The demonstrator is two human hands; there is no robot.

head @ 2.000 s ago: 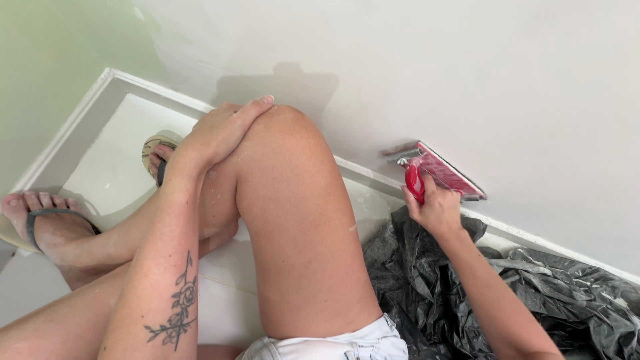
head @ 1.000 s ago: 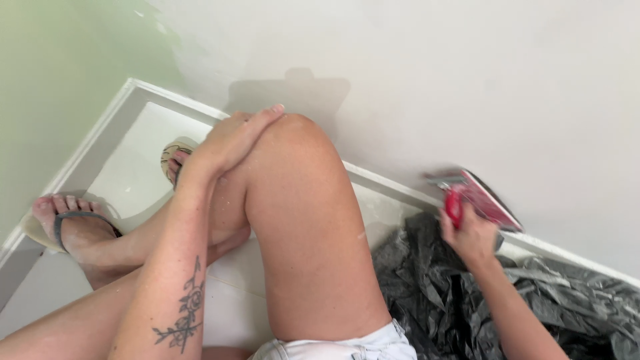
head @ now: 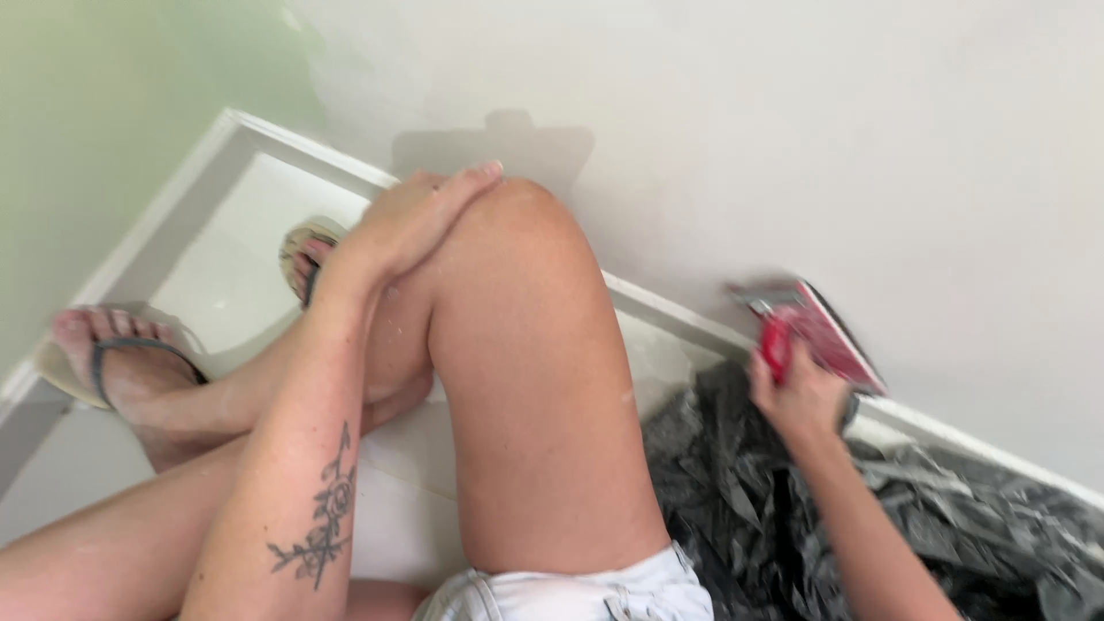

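My right hand (head: pixel 798 388) grips the red handle of a hand sander (head: pixel 832 336), whose flat pad lies along the pale wall (head: pixel 819 155) just above the baseboard. The sander and hand are slightly blurred. My left hand (head: pixel 423 216) rests on my raised knee, holding no object; its fingers lie over the knee and some are hidden behind it.
A white-topped baseboard (head: pixel 664 306) runs along the wall and turns at the corner on the left, beside a green painted wall (head: pixel 103 112). Crumpled black plastic sheeting (head: pixel 742 492) lies on the floor at right. My feet in flip-flops (head: pixel 103 362) rest on pale floor tiles (head: pixel 233 233).
The sander stays in my right hand by the wall, slightly farther from my knee than two seconds ago. My left hand remains on the knee. The view has shifted slightly.
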